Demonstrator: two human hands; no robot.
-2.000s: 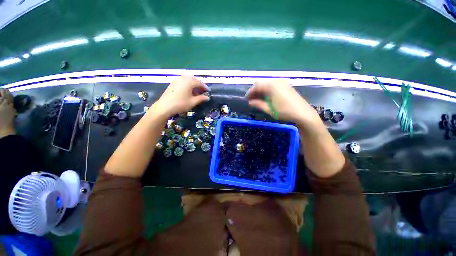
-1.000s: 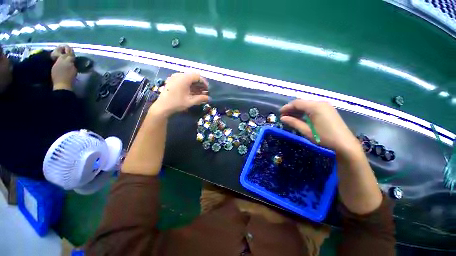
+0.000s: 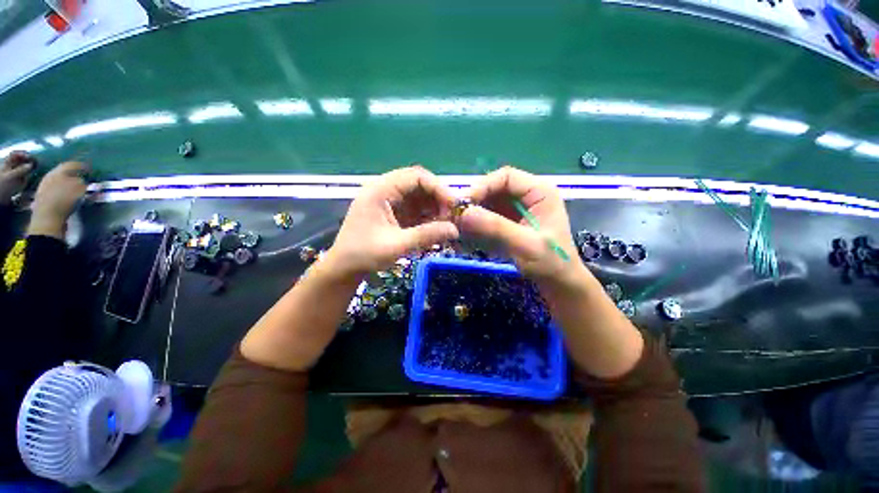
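Observation:
My left hand [image 3: 397,223] and my right hand [image 3: 516,220] meet above the far edge of the blue tray [image 3: 412,332]. Their fingertips hold a small gold-and-dark round module [image 3: 461,207] between them; finer detail is blurred. A green strip [image 3: 542,231] is also held in my right hand and sticks out across its back. The tray holds small black parts [image 3: 492,332] and one gold-and-silver component [image 3: 461,311]. Round circuit board modules [image 3: 371,300] lie left of the tray, partly under my left hand. Black round housings [image 3: 612,250] lie right of my right hand.
A phone [image 3: 138,274] and more modules [image 3: 222,243] lie at left, with a white fan [image 3: 72,419] nearer. Spare green strips [image 3: 761,236] and dark units [image 3: 853,257] lie at right. Single units sit on the green belt [image 3: 434,58]. Another person's hand [image 3: 60,197] shows at far left.
My hands have come together from a wide gap, and a module is now between the fingertips. The view has turned. Another person's hand shows again at left.

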